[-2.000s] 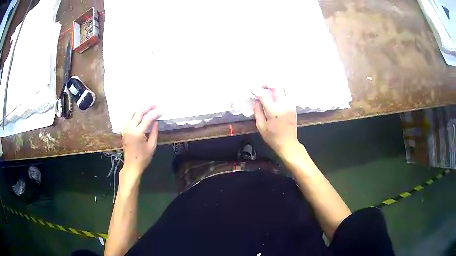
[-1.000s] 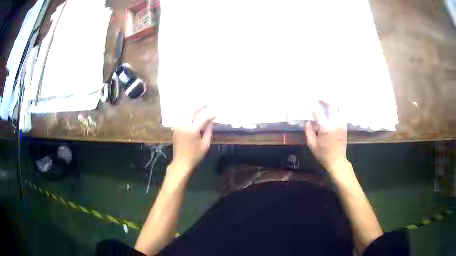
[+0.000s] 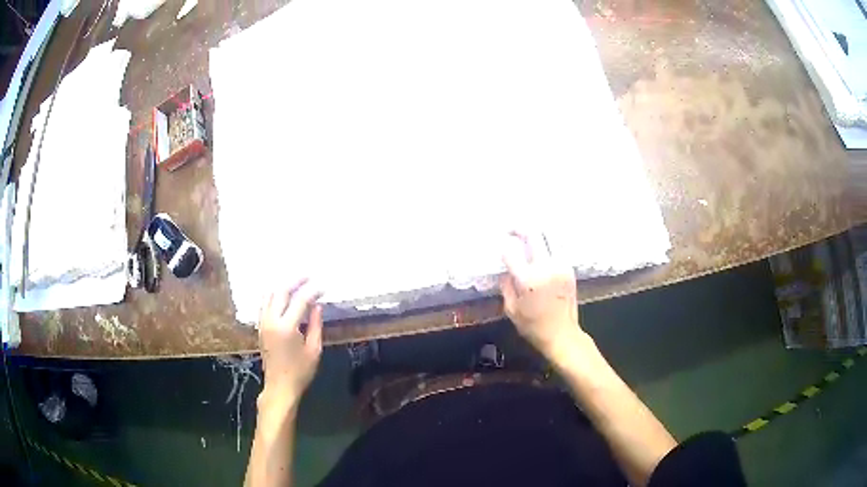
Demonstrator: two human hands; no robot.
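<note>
A stack of white cut fabric panels (image 3: 409,162), overexposed on top, lies with its scalloped layered edge along the table's near edge. My left hand (image 3: 290,333) is at the stack's near left corner, fingertips on the cloth and thumb by the edge. My right hand (image 3: 540,290) is at the near edge right of centre, fingers on top and thumb at the border. Whether either hand pinches the cloth cannot be told. A reddish open pin box (image 3: 180,128) with small metallic bits, dark-bladed shears (image 3: 146,224) and a black-and-white handheld item (image 3: 176,245) lie left of the stack.
The worn brown table (image 3: 732,190) curves across the view. A left pile of white pieces (image 3: 76,181) has a thin strip along it. More white material (image 3: 832,76) is at the far right. Pale threads (image 3: 240,380) hang below the near edge. Wrapped goods (image 3: 822,295) stand below right.
The view has shifted, so the table and stack sit differently in the picture. Both hands stay at the stack's near edge with much the same pose. The stack's far left corner now shows.
</note>
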